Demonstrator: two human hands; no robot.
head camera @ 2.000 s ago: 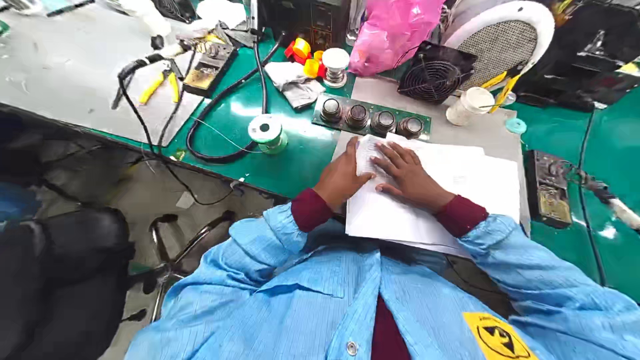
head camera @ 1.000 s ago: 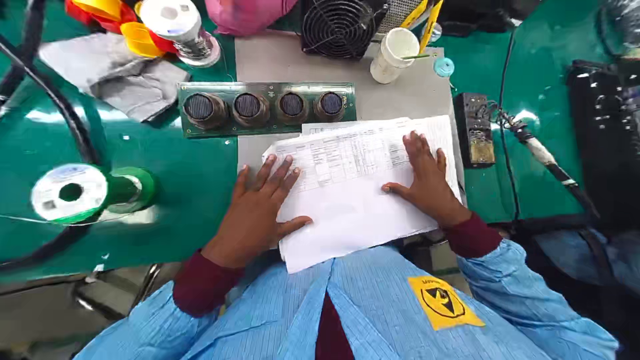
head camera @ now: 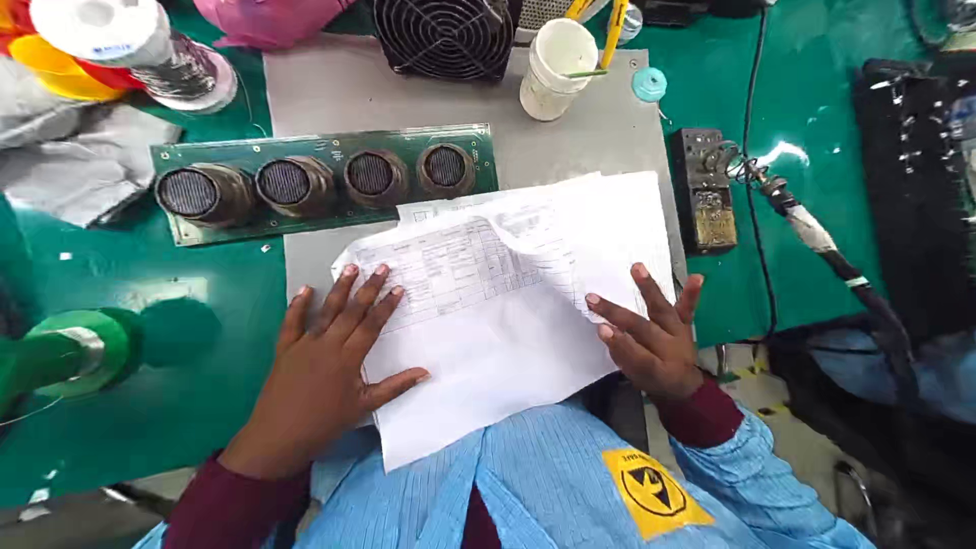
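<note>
Several white sheets of paper (head camera: 473,343) with a printed table lie in front of me, reaching over the near edge of the bench. My left hand (head camera: 328,366) rests with spread fingers on the left part of the top sheet. At the right part is my right hand (head camera: 656,335), its fingers apart; a fold of the top sheet is raised and curls beside its fingertips. Whether those fingertips pinch the paper cannot be told. Just beyond the papers lies a green circuit board (head camera: 328,183) with several round, dark-topped cylindrical components.
Behind stand a black fan with a grille (head camera: 446,34) and a white plastic cup (head camera: 557,69). A soldering iron stand (head camera: 705,191) and a cabled tool (head camera: 808,229) are at right. At left are wire spools (head camera: 69,351), a solder spool (head camera: 183,72) and grey cloth (head camera: 84,168).
Both hands have moved apart since the earliest frame. Over the last second, part of the top sheet has lifted and folded near my right hand. The view has shifted closer over the papers.
</note>
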